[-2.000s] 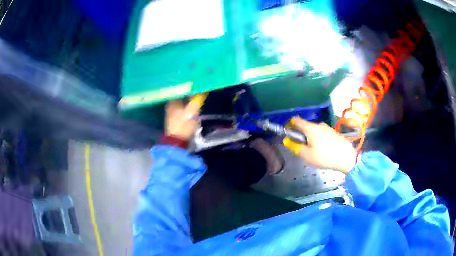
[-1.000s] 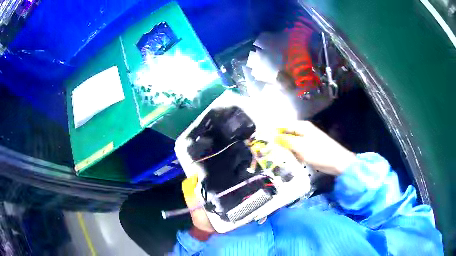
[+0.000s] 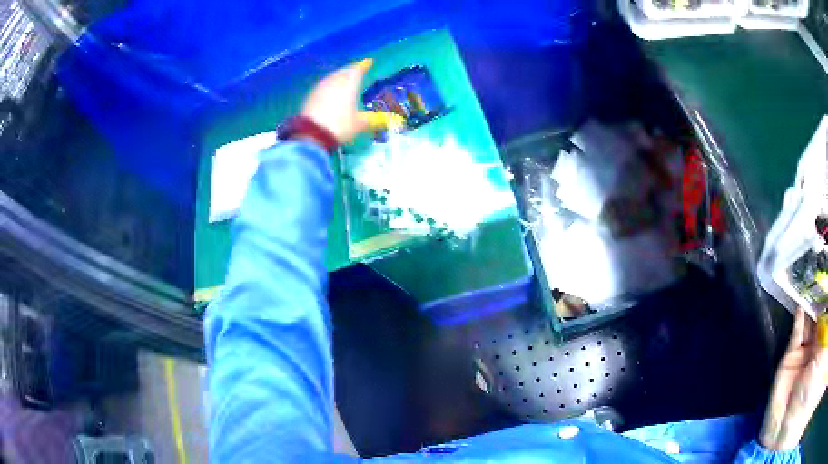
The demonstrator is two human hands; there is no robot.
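Note:
My left hand (image 3: pixel 343 107), with yellow finger cots, reaches over the green box (image 3: pixel 377 249). Its thumb and finger are apart beside a dark-blue packet (image 3: pixel 407 98). It holds nothing visible. A bright heap of clear plastic with tiny dark dots (image 3: pixel 427 186) lies just below the packet. My right hand (image 3: pixel 795 385) is at the right edge, partly cut off, with its fingers at the lower edge of a white open housing (image 3: pixel 779 237). The housing is also cut off; yellow and dark parts show inside.
A white sheet (image 3: pixel 238 177) lies on the box's left part. Right of the box is a dark bin (image 3: pixel 595 319) heaped with white sheets (image 3: pixel 590 208). Red coiled hose (image 3: pixel 697 204) is behind it. A perforated metal surface (image 3: pixel 567 367) is near my lap. White housings (image 3: pixel 681 25) stand top right.
The housing has moved from in front of me to the far right with my right hand. My left hand has let go of it and moved up over the green box.

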